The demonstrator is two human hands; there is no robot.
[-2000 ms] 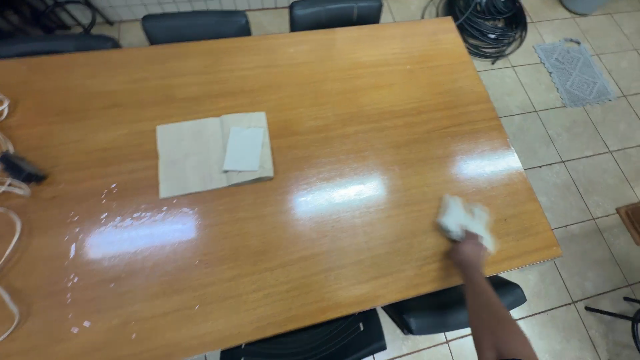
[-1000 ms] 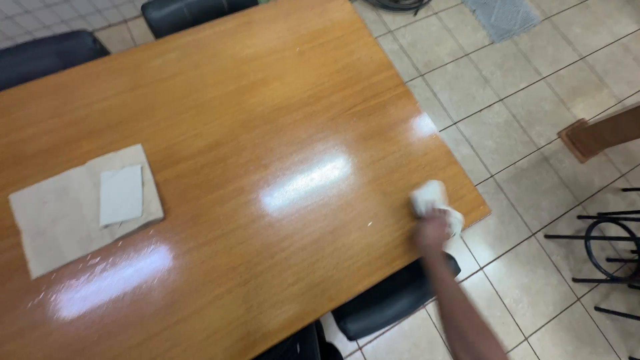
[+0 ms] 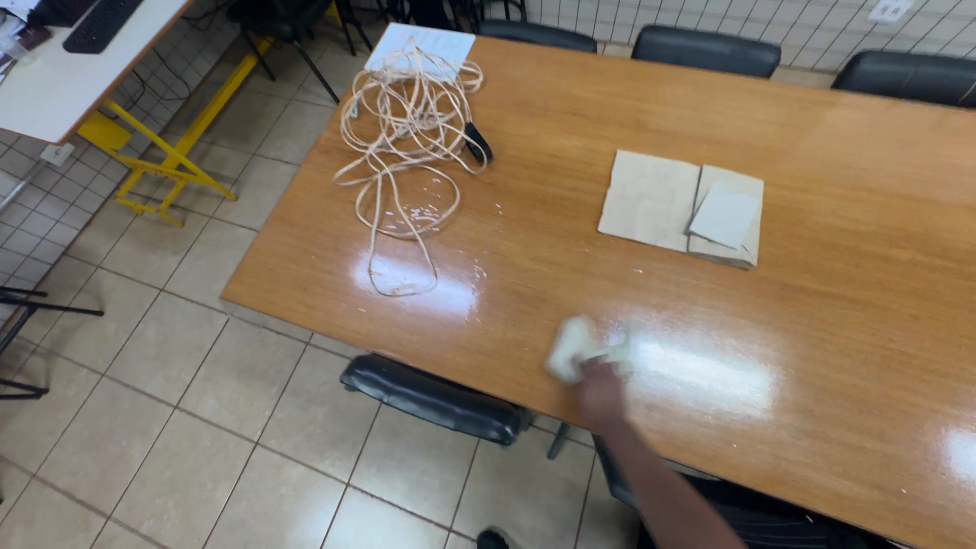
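Note:
My right hand [image 3: 598,381] is shut on a pale cloth [image 3: 572,351], pressed to the wooden tabletop [image 3: 534,290] near its front edge; both are blurred by motion. Behind it and to the right lies a folded brown paper bag or sheet [image 3: 652,200] with a small white card [image 3: 724,216] on its right part. A loose tangle of cream cable [image 3: 412,114] covers the table's back left, with a black plug or adapter [image 3: 478,143] at its right side. Small white scraps [image 3: 419,213] are scattered below and beside the cable. My left hand is out of view.
Black chairs [image 3: 442,400] line the front and back of the table. A printed sheet [image 3: 450,49] lies partly under the cable. At the upper left stands a white desk [image 3: 91,84] with a black keyboard [image 3: 103,24], beside a yellow metal frame [image 3: 183,164].
My right hand has moved with the cloth from the table's right end to the left, near the front edge. The view has swung left, bringing the whole cable tangle into sight.

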